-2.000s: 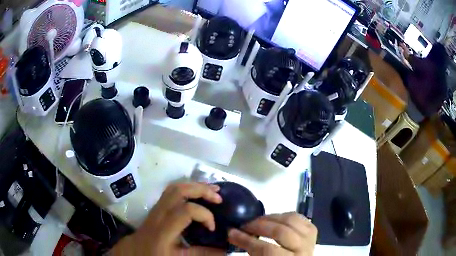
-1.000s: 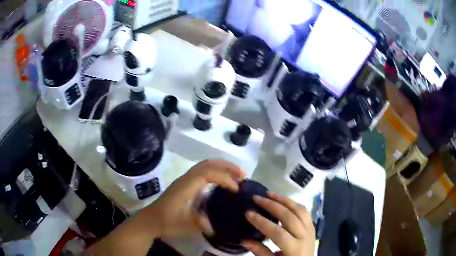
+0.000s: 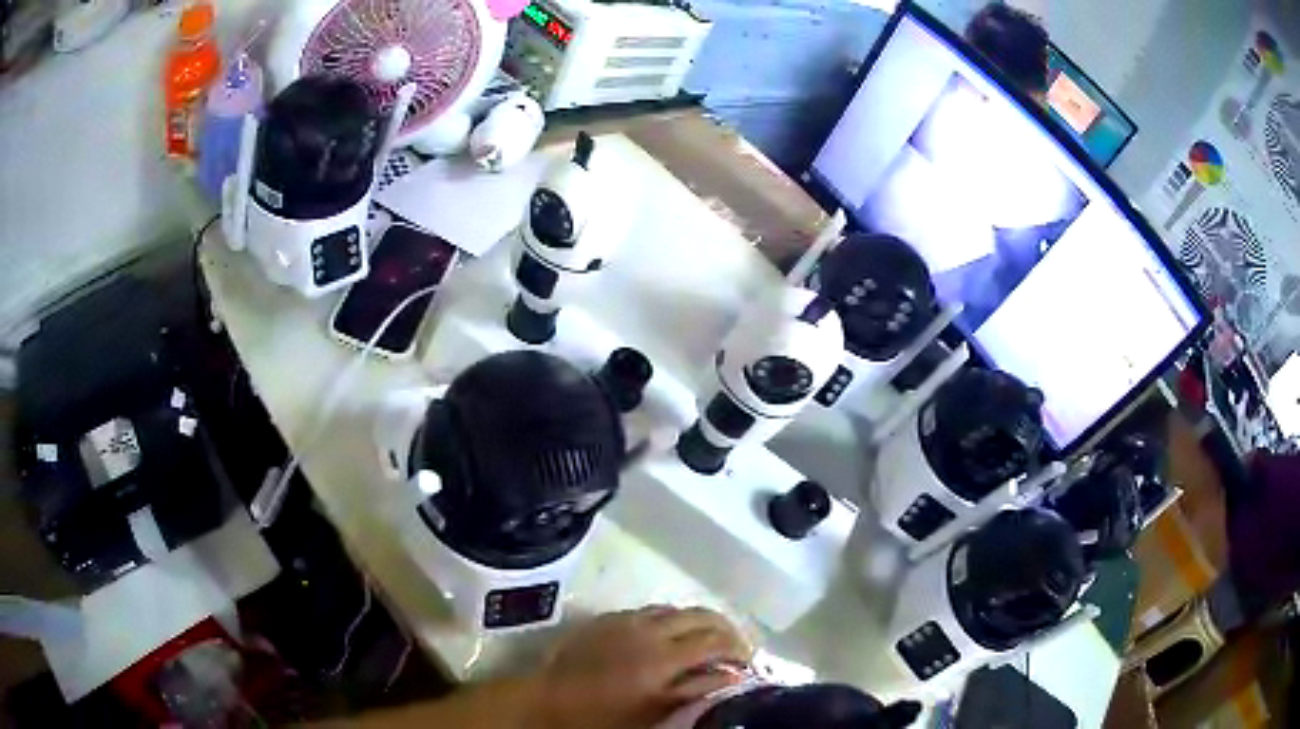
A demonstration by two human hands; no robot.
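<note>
My left hand [image 3: 627, 664] is at the bottom edge, with its fingers against a PTZ dome camera [image 3: 806, 706]. Only the top of that camera's black head shows; the rest is cut off. My right hand is out of the picture. Just beyond stands another PTZ dome camera [image 3: 520, 463], upright, with its dark square panel facing me. Two white bulb cameras [image 3: 777, 368] [image 3: 553, 228] stand in the socket test strip [image 3: 713, 527]. Two bulb sockets [image 3: 625, 378] [image 3: 800, 509] on it hold nothing.
More dome cameras [image 3: 984, 577] [image 3: 978, 434] [image 3: 873, 296] stand to the right, below the lit monitor [image 3: 1055, 257]. At far left are a dome camera [image 3: 317, 150], a smartphone [image 3: 392, 291] and a desk fan [image 3: 392, 64]. A bench power supply [image 3: 606, 54] is behind. The mouse pad [image 3: 1009, 701] is cut off.
The view has swung left, so the table things sit further right. My right hand has left the picture. The held dome camera is now mostly below the bottom edge.
</note>
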